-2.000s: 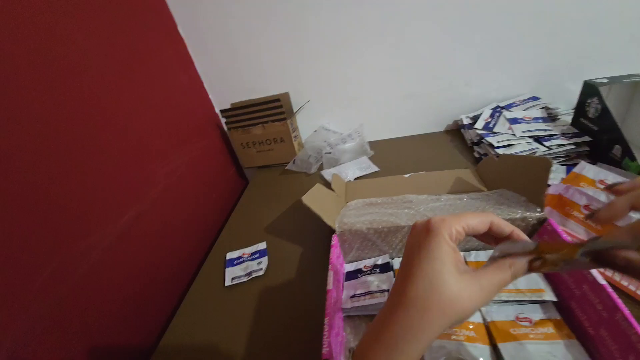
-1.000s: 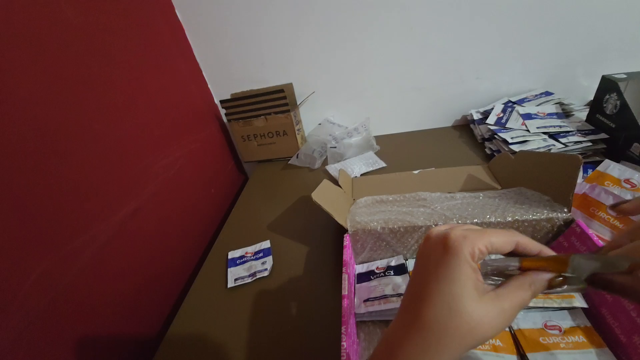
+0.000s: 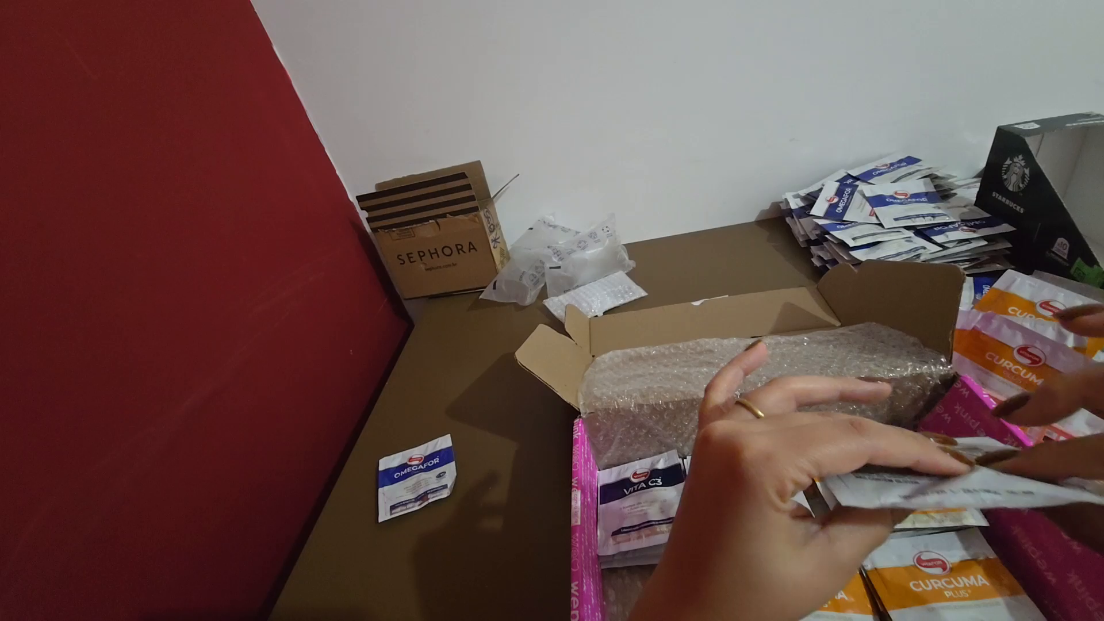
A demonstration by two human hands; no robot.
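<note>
My left hand point(image 3: 776, 483), with a ring on one finger, pinches a white sachet point(image 3: 949, 492) above an opened pink cardboard box point(image 3: 585, 517). The fingers of my right hand point(image 3: 1061, 414) meet the same sachet from the right; part of that hand is cut off by the frame edge. Inside the box, bubble wrap point(image 3: 759, 371) lines the back. A Vita C3 sachet point(image 3: 640, 504) stands at the box's left side, and orange-banded Curcuma Plus sachets point(image 3: 949, 582) lie at its front right. My left hand hides part of the contents.
An Omegafor sachet point(image 3: 417, 479) lies alone left of the box. Behind are a Sephora cardboard box point(image 3: 444, 259), plastic air pillows point(image 3: 573, 259), a heap of blue-and-white sachets point(image 3: 906, 211) and a black Starbucks box point(image 3: 1018, 198). More Curcuma sachets point(image 3: 1018, 345) lie right of the pink box.
Earlier the packet between my hands showed an orange part; now a white printed face shows. My left hand's other fingers have spread upward.
</note>
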